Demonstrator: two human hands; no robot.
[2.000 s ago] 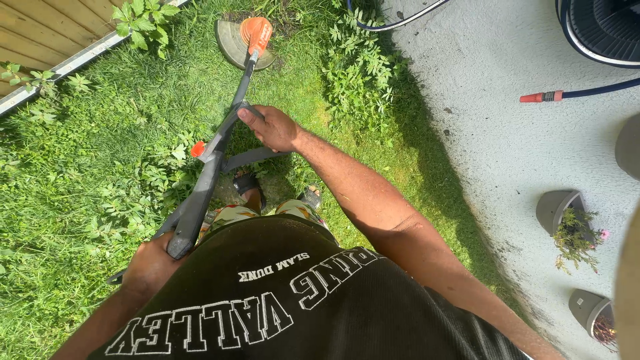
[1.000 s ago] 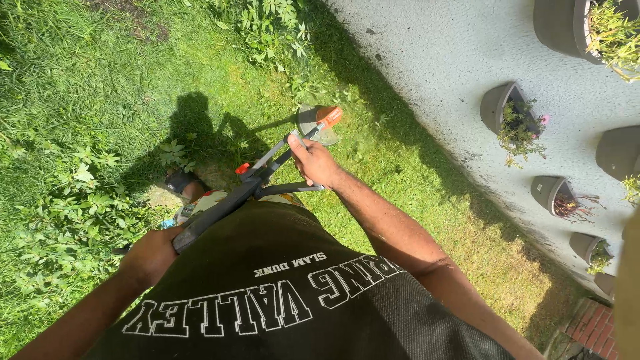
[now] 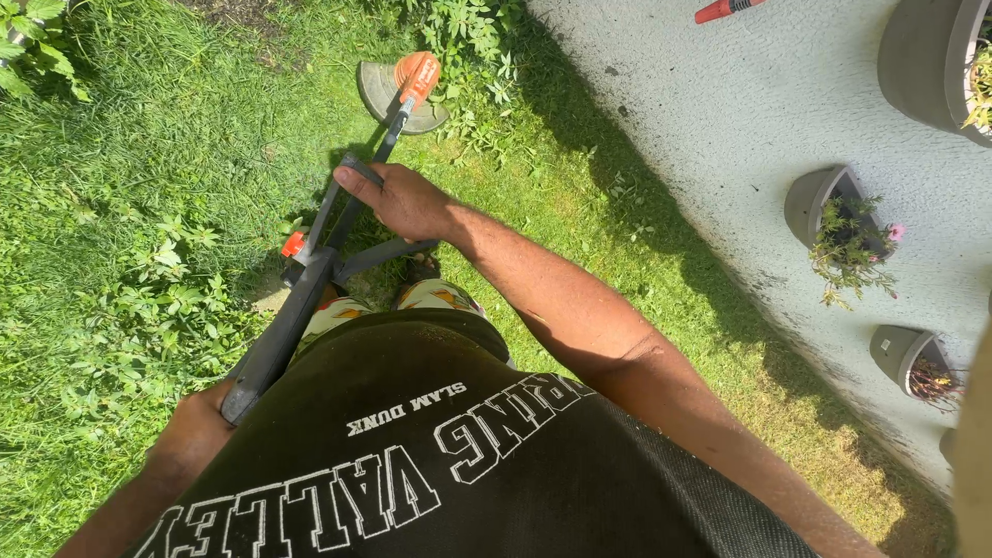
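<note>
An orange-headed string trimmer crosses the head view, tilted, with both hands on it. My right hand [image 3: 407, 203] is closed on its grey loop handle [image 3: 358, 164], thumb on top. My left hand [image 3: 191, 430] wraps the rear end of the dark trimmer shaft [image 3: 283, 333], its fingers partly hidden. An orange knob [image 3: 293, 244] sits beside the shaft, left of the loop. At the far end the orange trimmer head [image 3: 418, 76] and its curved guard [image 3: 377, 89] hang over the grass; the cutting line is not visible.
A white rough wall [image 3: 744, 155] runs diagonally along the right, with grey planters [image 3: 810, 205] fixed on it. Leafy weeds [image 3: 473, 46] grow between trimmer head and wall; more weeds [image 3: 174, 298] stand at left. A red hose nozzle [image 3: 717, 11] shows at the top. My sandalled foot [image 3: 422, 266] is below the trimmer.
Since one second ago, the trimmer head has swung from beside my right hand to farther out ahead, close to the leafy weeds. Both hands have kept their hold. The view has shifted widely.
</note>
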